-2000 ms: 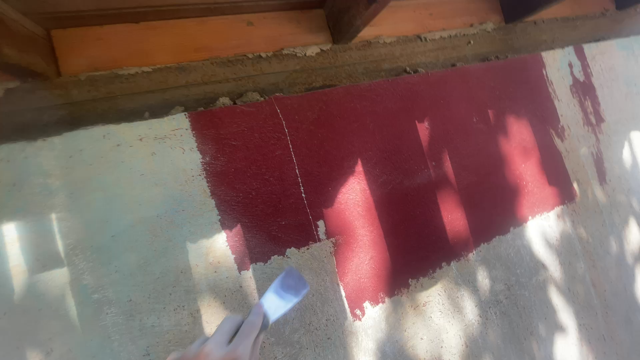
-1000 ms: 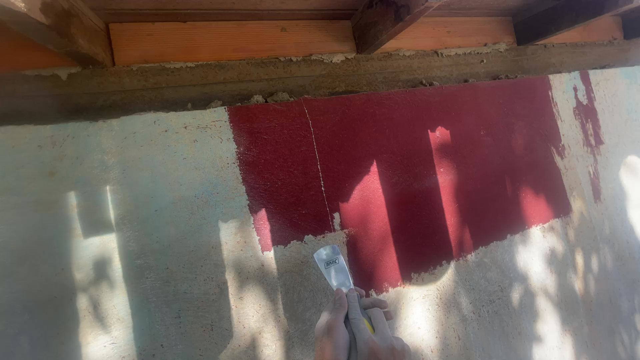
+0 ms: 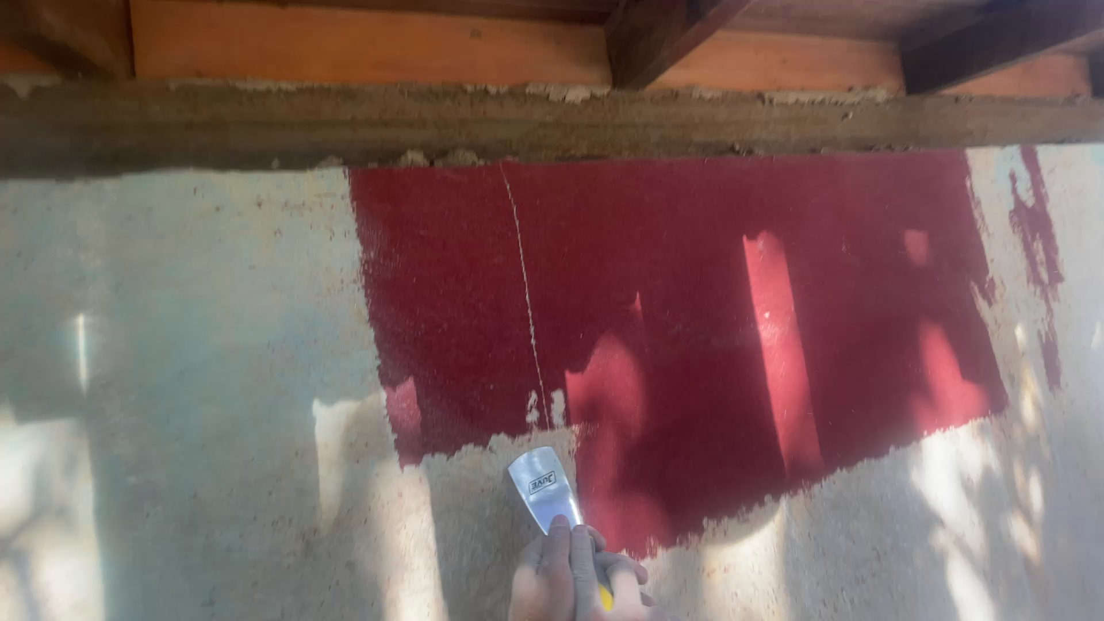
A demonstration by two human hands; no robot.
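A paint scraper (image 3: 542, 479) with a shiny flared metal blade and a yellow handle points upward at the bottom centre. My left hand (image 3: 548, 573) appears to press its fingers along the lower blade. My right hand (image 3: 623, 578) is closed round the handle; the two overlap and their lower parts are cut off by the frame. The blade tip lies just below the ragged lower edge of a dark red painted patch (image 3: 690, 285) on a pale wall. A thin pale crack line runs down the patch above the blade, with small bare spots beside its lower end.
A rough brown ledge (image 3: 345, 129) runs along the wall's top, below orange boards (image 3: 371, 47) and dark wooden beams (image 3: 668, 34). Pale, blotchy wall (image 3: 207, 276) surrounds the red patch. Narrow red remnants (image 3: 1035, 228) stand at the right. Sunlight and shadow streak the surface.
The scraper has turned from pointing up and right to pointing up and slightly left. A bare spot shows left of the crack's lower end, where red was before.
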